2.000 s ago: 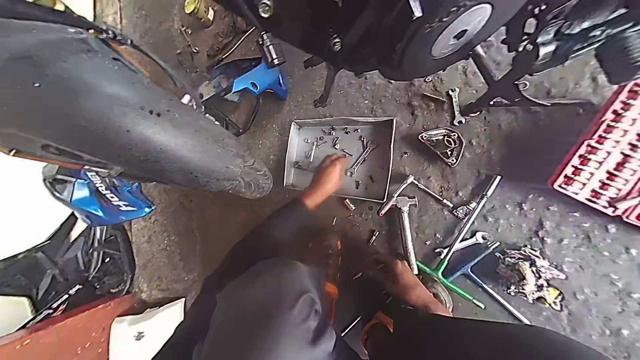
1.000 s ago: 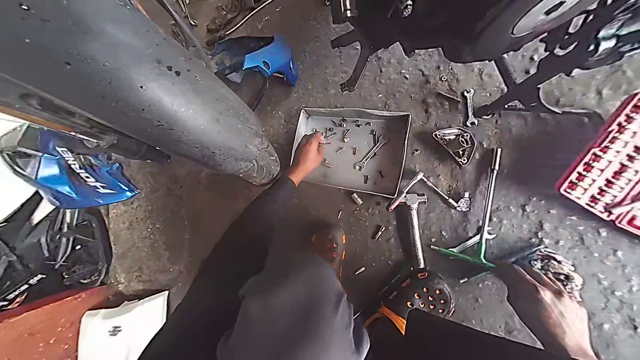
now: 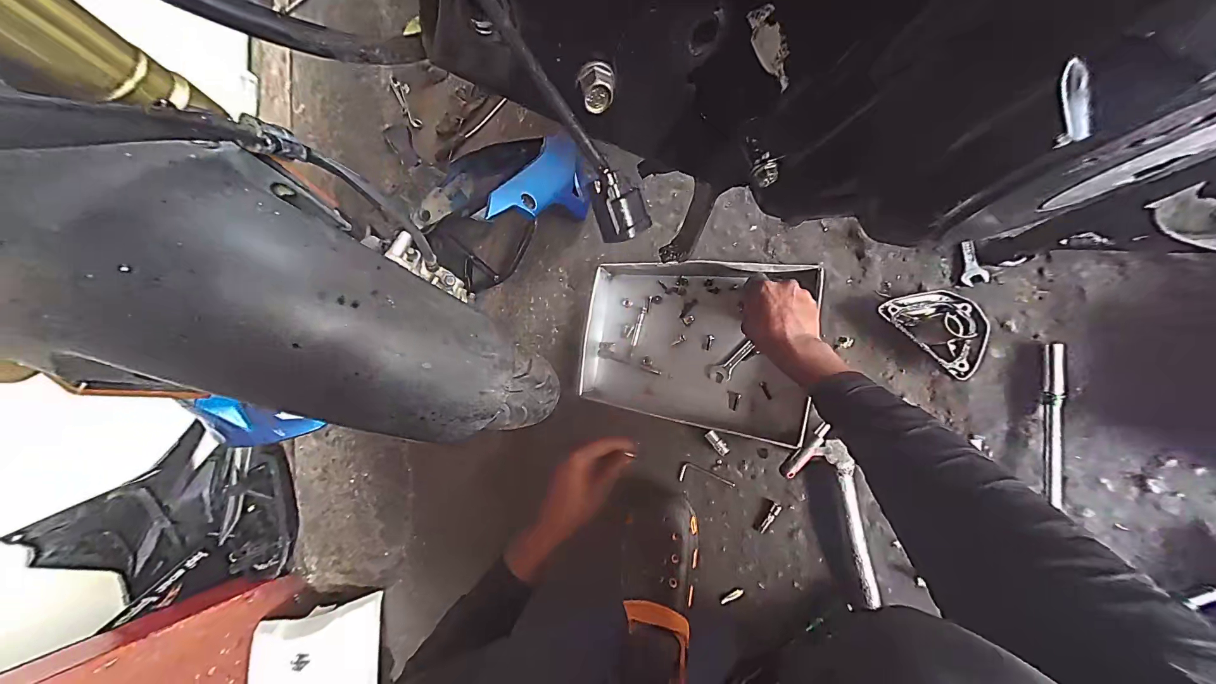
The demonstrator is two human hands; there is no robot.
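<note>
My right hand (image 3: 781,318) reaches into the right part of a shallow metal tray (image 3: 698,422), its fingers bunched beside an open-end wrench (image 3: 733,361); what they touch is hidden. Small bolts (image 3: 709,342) and other fasteners lie scattered in the tray. My left hand (image 3: 589,475) hovers in front of the tray's near edge, fingers curled, with a small thing perhaps at the fingertips, too small to tell. Between that hand and a hammer (image 3: 855,522) lie a socket (image 3: 716,443), a hex key (image 3: 707,473) and another small metal piece (image 3: 769,516).
A motorcycle's front tire (image 3: 285,294) fills the left, with a blue fairing piece (image 3: 541,180) behind it. The dark engine underside (image 3: 855,114) overhangs the tray. A gasket-edged metal cover (image 3: 940,332) and a metal tool shaft (image 3: 1054,427) lie at right. My shoe (image 3: 660,560) is below the left hand.
My left hand has come out of the tray to its near side. My right hand has moved from the floor tools at the right into the tray. The view has shifted closer.
</note>
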